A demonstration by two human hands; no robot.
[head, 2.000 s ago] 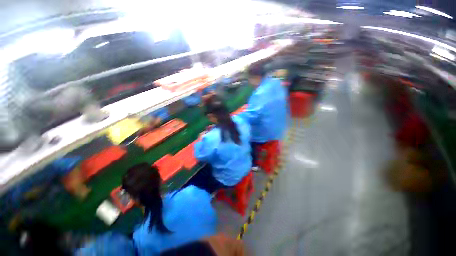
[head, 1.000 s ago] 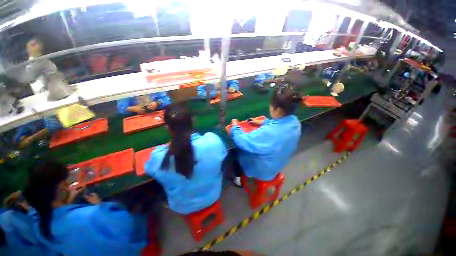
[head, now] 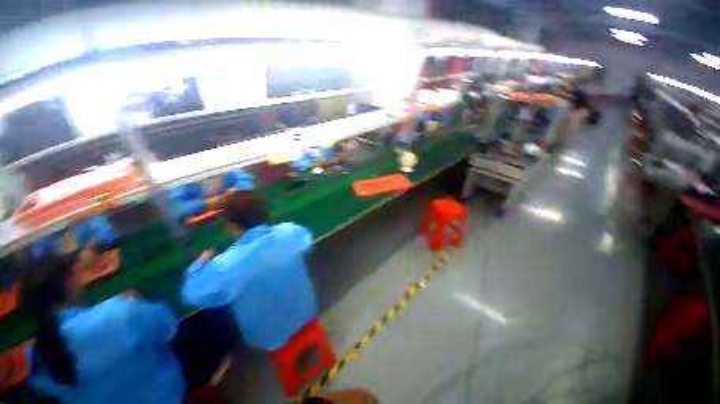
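A small skin-toned patch, probably part of my right hand (head: 347, 397), shows at the bottom edge. It is cut off and blurred, so its grip cannot be told. My left hand is out of the picture. Nearest in front, a person in a blue smock (head: 264, 276) sits on a red stool (head: 304, 357) at a green-topped bench (head: 335, 207). A second person in blue (head: 118, 339) sits at the lower left. A red-orange tray (head: 381, 185) lies on the bench, beyond the nearer seated person. Its contents cannot be made out.
A red stool (head: 444, 223) with nobody on it stands beside the bench. Yellow-black floor tape (head: 387, 318) runs along the grey aisle (head: 545, 292). A metal-framed cart or table (head: 501, 175) stands farther on. Dark benches and red stools (head: 679, 331) line the right side.
The view has swung right, so the seated people and bench have shifted left and more aisle shows. The skin-toned patch at the bottom edge remains, cut off.
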